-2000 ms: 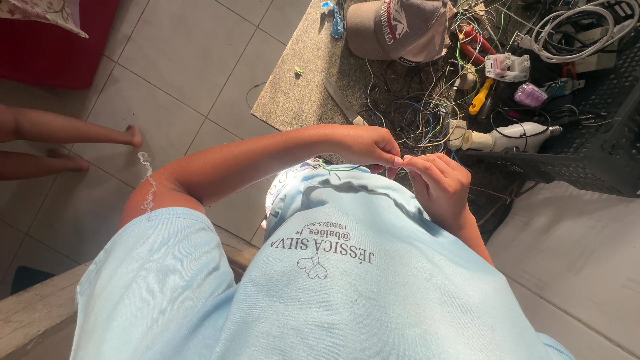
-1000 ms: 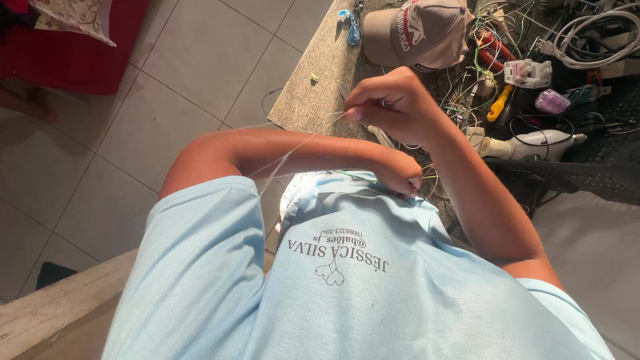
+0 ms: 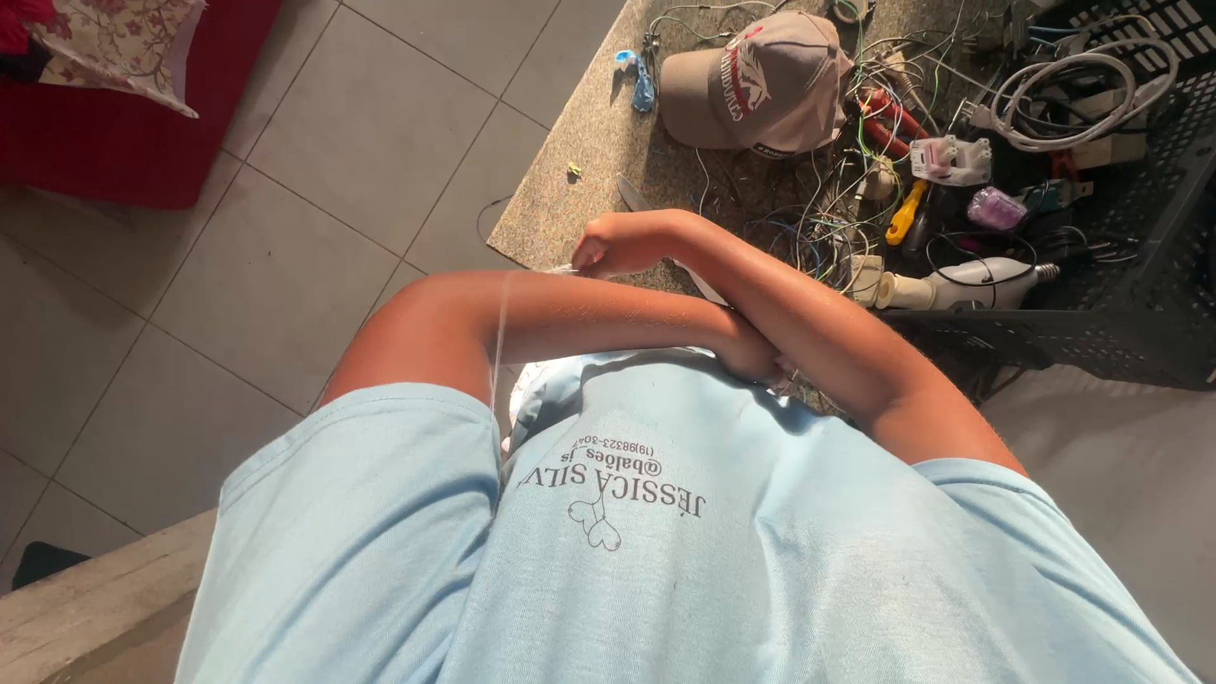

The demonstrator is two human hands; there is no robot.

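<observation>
My right hand (image 3: 608, 247) has its fingers closed on a white thread (image 3: 502, 323) beside the left forearm. A strand hangs from there across my left upper arm and sleeve. My left hand (image 3: 755, 361) lies low against the shirt front, partly under the right forearm; its fingertips and anything in them are mostly hidden. Both forearms cross. Beneath the right wrist, a flat metal blade (image 3: 635, 194) shows on the speckled stone tabletop (image 3: 560, 204). A light blue printed T-shirt (image 3: 807, 570) covers my torso, with patterned fabric (image 3: 522, 394) beside its hem.
A beige cap (image 3: 760, 81), tangled wires (image 3: 826, 218), a yellow-handled tool (image 3: 907, 213), red-handled pliers (image 3: 893, 119), a white bulb (image 3: 988, 283) and a coiled white cable (image 3: 1073, 95) crowd the right. A black plastic crate (image 3: 1140, 332) stands there. Tiled floor (image 3: 285, 247) lies left.
My hands were close together at first. The right hand has since moved left over the left forearm, drawing the thread along. The other person's legs at the left are out of view now.
</observation>
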